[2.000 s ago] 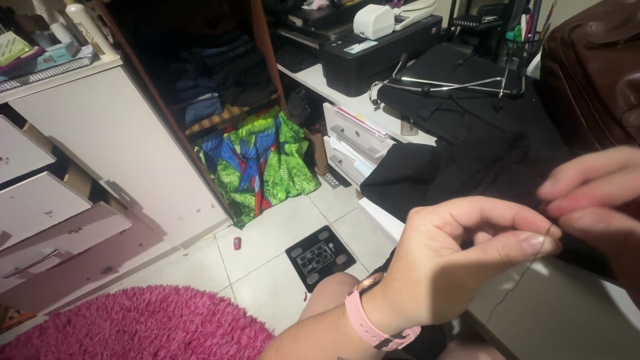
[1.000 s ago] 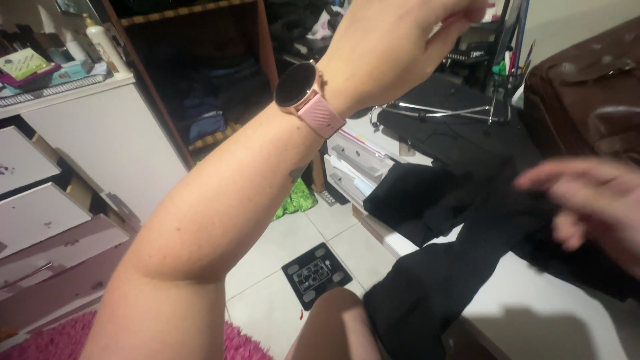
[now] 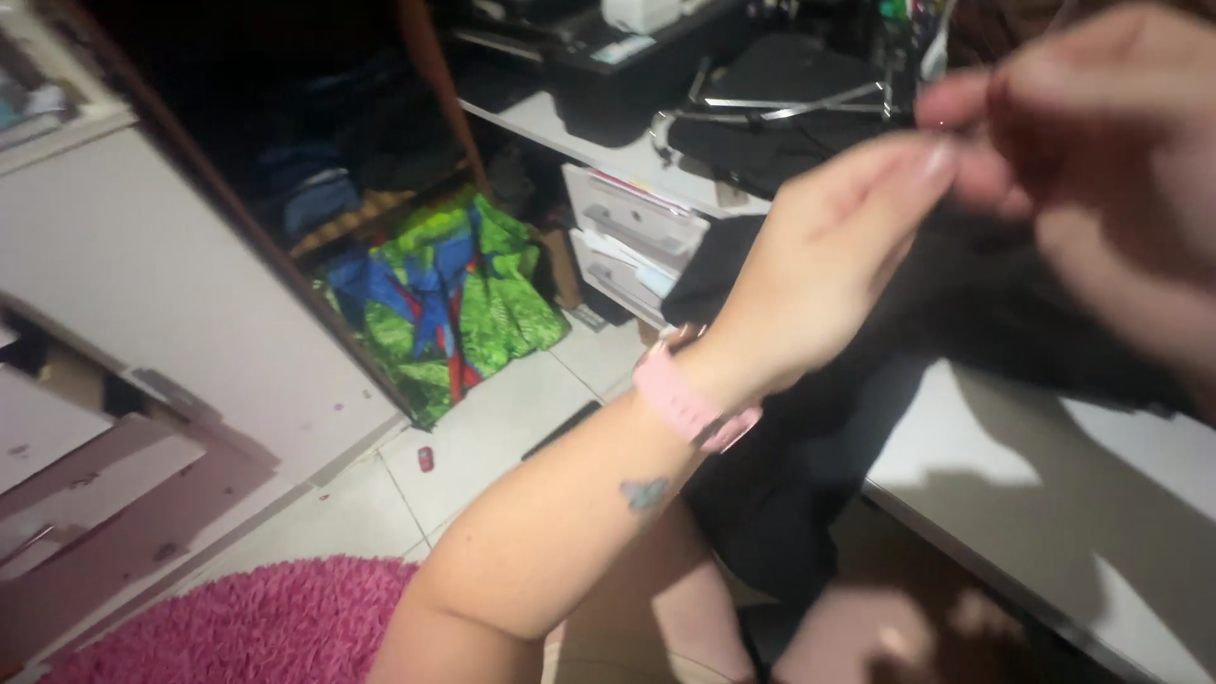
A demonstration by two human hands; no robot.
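Observation:
My left hand point(image 3: 836, 247), with a pink watch strap point(image 3: 689, 408) at the wrist, is raised with thumb and index fingertip pinched together. Close against those fingertips is my right hand point(image 3: 1092, 133), blurred, its fingers curled. A faint thread-like line shows above the right fingers; which hand holds it cannot be told, and anything between the fingertips is too small to make out. Black fabric point(image 3: 798, 465) hangs below and behind the hands, over the edge of a white desk point(image 3: 1007, 484) and by my legs.
A black printer point(image 3: 627, 76) and a metal-framed black item point(image 3: 788, 104) stand on the desk, above small white drawers point(image 3: 627, 228). Green and blue fabric point(image 3: 456, 294) spills from a dark wardrobe. A pink shaggy rug point(image 3: 247, 627) and a small red object point(image 3: 426, 459) lie on the tiles.
My left hand, raised high and apart from the right one second ago, has come down beside it. Both hands' fingertips are close together again, as they were two seconds ago.

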